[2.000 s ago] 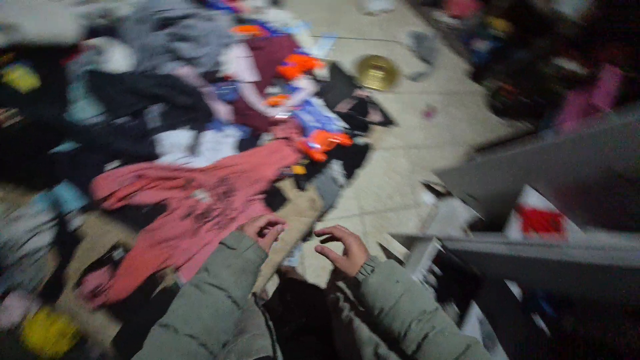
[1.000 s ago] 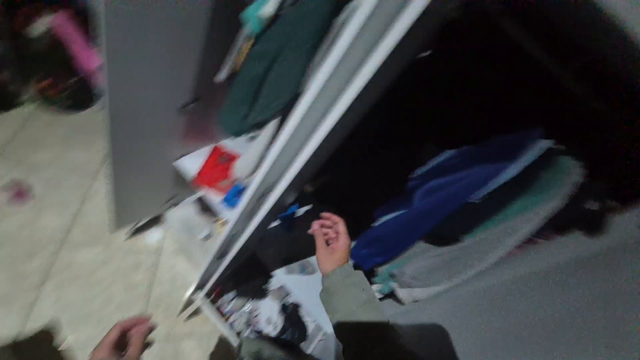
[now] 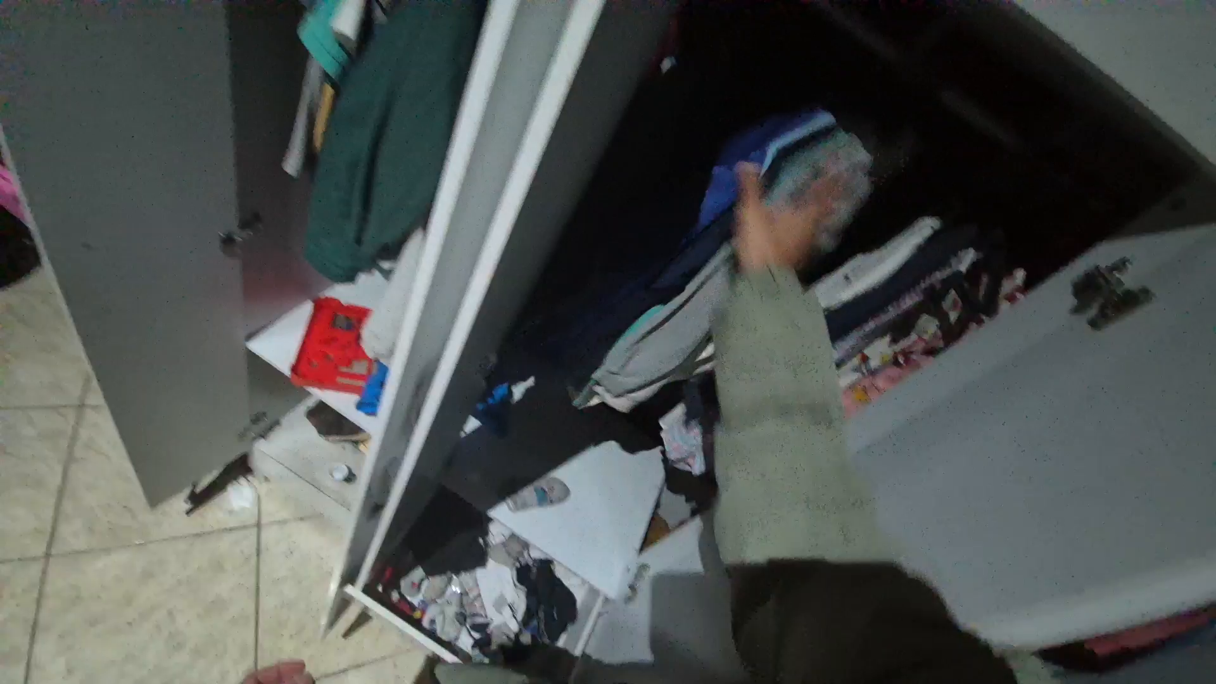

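Observation:
My right hand (image 3: 784,223), in a padded olive sleeve, reaches into a dark wardrobe and is blurred. It touches a bunch of hanging clothes, with a grey-blue garment (image 3: 836,171) at its fingers and a blue one (image 3: 727,180) beside it; whether the fingers are closed on them cannot be told. Below the hand hangs a grey garment (image 3: 655,337). More clothes, patterned and pink (image 3: 902,356), hang to the right of the sleeve. Only the fingertips of my left hand (image 3: 277,673) show at the bottom edge, above the tiled floor, so what it does is hidden.
An open door with a hinge (image 3: 1110,293) stands at the right, another door (image 3: 142,237) at the left. Left of the white-edged partition (image 3: 475,275) are a dark green garment (image 3: 389,142) and a red plastic item (image 3: 331,344). A drawer of small items (image 3: 494,594) lies low, near a white board (image 3: 589,503).
The view has swung from the clothes pile on the floor to the wardrobe. Since one second ago, my right hand has moved up and in to the hanging clothes.

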